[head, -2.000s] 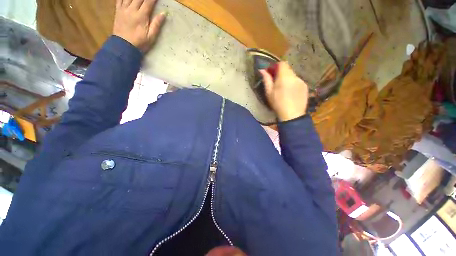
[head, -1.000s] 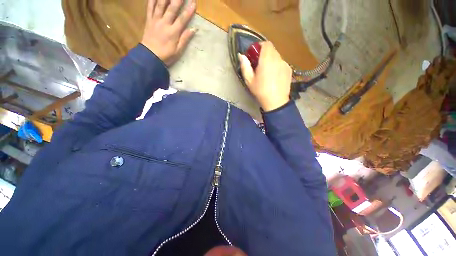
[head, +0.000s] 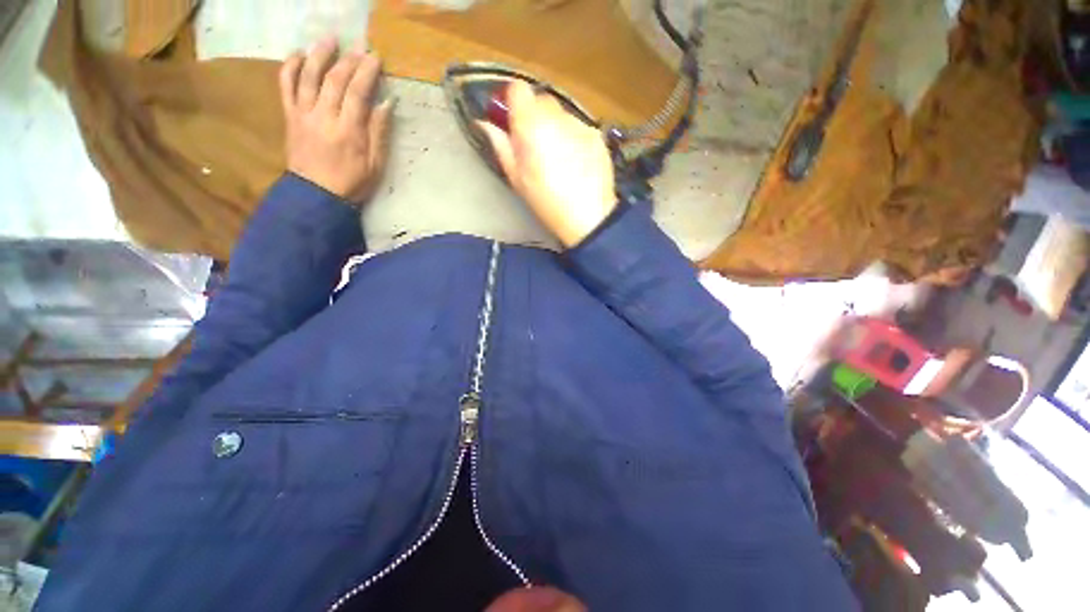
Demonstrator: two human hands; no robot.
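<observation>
A tan-brown leather panel [head: 526, 42] lies flat on the grey-beige table cover [head: 418, 179]. My right hand [head: 556, 155] grips the red handle of the steam iron [head: 472, 102]. The iron's pointed tip faces up and left, at the panel's lower edge. A ribbed hose [head: 669, 114] runs from the iron's rear up and to the right. My left hand [head: 335, 120] lies flat, palm down, fingers slightly apart, left of the iron. Its fingertips are near the panel's left end, and it rests partly over a second brown piece [head: 191, 144].
A crumpled brown leather pile [head: 956, 155] lies at the right, with dark shears [head: 807, 144] on a flatter part of it. Below the table at the right are a red-pink plastic item [head: 885, 353] and dark goods. A wooden frame [head: 60, 371] stands at the lower left.
The iron in my right hand has moved left along the panel's lower edge. The view has shifted, and more of the left brown piece shows. My left hand stays flat.
</observation>
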